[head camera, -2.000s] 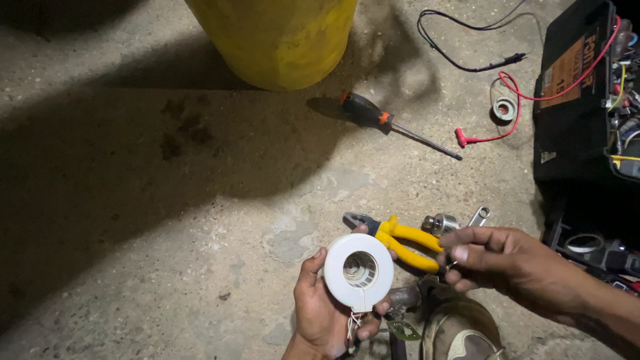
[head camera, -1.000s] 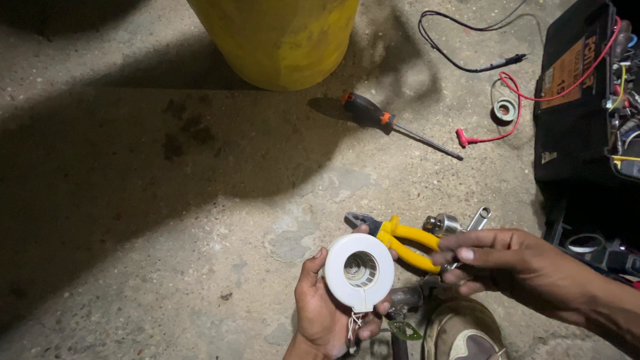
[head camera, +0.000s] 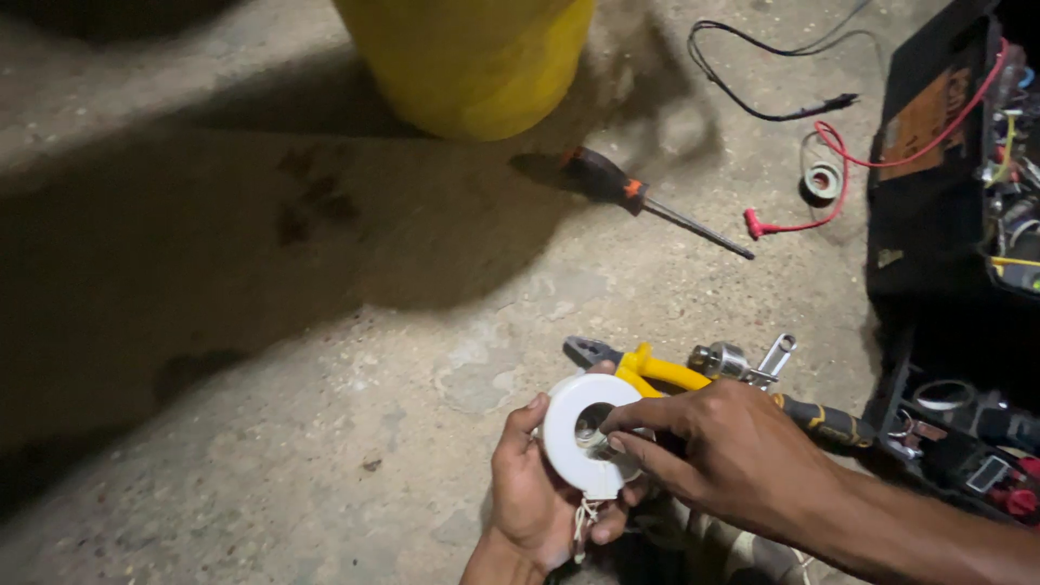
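Note:
My left hand (head camera: 540, 487) holds a white ring-shaped plastic part (head camera: 562, 431) from below, its fingers curled round the rim. Thin wires (head camera: 582, 520) dangle from the ring's lower edge. The thumb and fingertips of my right hand (head camera: 715, 443) reach into the ring's central hole; whether they pinch something small there is hidden. Just behind the ring lie combination pliers (head camera: 662, 370) with yellow handles, partly covered by my right hand. A metal socket-like part (head camera: 719, 357) and a shiny metal tool (head camera: 778, 357) rest beside the pliers.
A screwdriver (head camera: 630, 191) lies beyond the pliers, near a yellow bucket-like container (head camera: 487, 65). A red test lead (head camera: 837, 215), a black cable (head camera: 731, 89) and a small spool (head camera: 821, 183) are further right. A black toolbox (head camera: 910, 203) with assorted items borders the right side. A shoe is partly visible below.
My right hand has moved left, from beside the pliers' handles to the hole of the white ring. My left hand still holds the ring.

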